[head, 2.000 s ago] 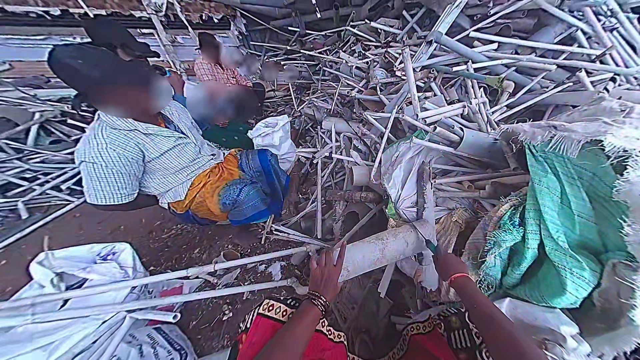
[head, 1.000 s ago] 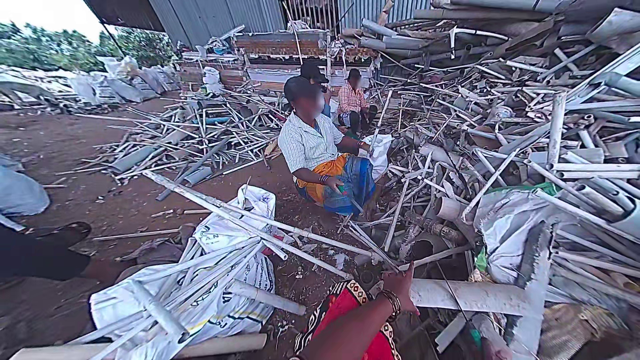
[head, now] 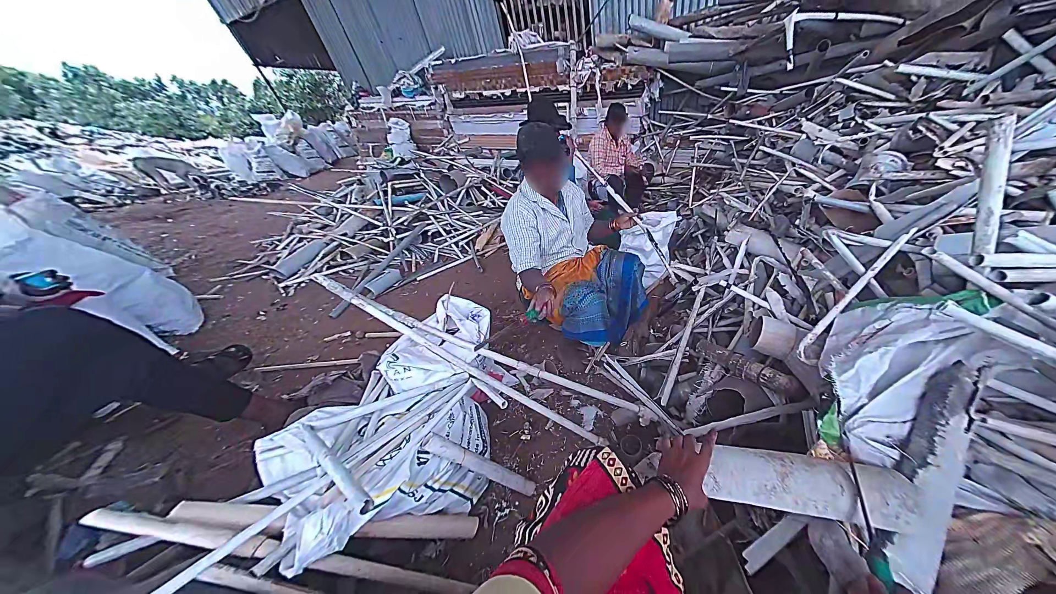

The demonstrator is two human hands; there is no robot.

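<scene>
My left hand point(head: 686, 470), with bangles at the wrist, grips the left end of a thick whitish plastic pipe point(head: 808, 487) lying across in front of me. At the bottom edge, my right hand point(head: 862, 582) shows only in small part, around a green handle point(head: 881, 568). A thin dark strip, perhaps a blade, runs up from there across the pipe. Beyond the pipe's right end stands a jagged flat grey-white piece point(head: 936, 487). A thin pipe point(head: 747, 418) meets the fingers of my left hand. Red patterned cloth point(head: 606, 511) lies beneath my left forearm.
White woven sacks point(head: 462, 437) with thin pipes on top lie left. A seated person point(head: 549, 223) in a checked shirt holds a thin pipe; others sit behind. A dark-sleeved person point(head: 107, 388) reaches in from the left. Scrap pipes point(head: 825, 165) are heaped right, beside a white sack point(head: 883, 355).
The view has swung up and left since the first frame. The seated person's arm is now extended along a thin pipe. My left hand stays at the thick pipe's left end.
</scene>
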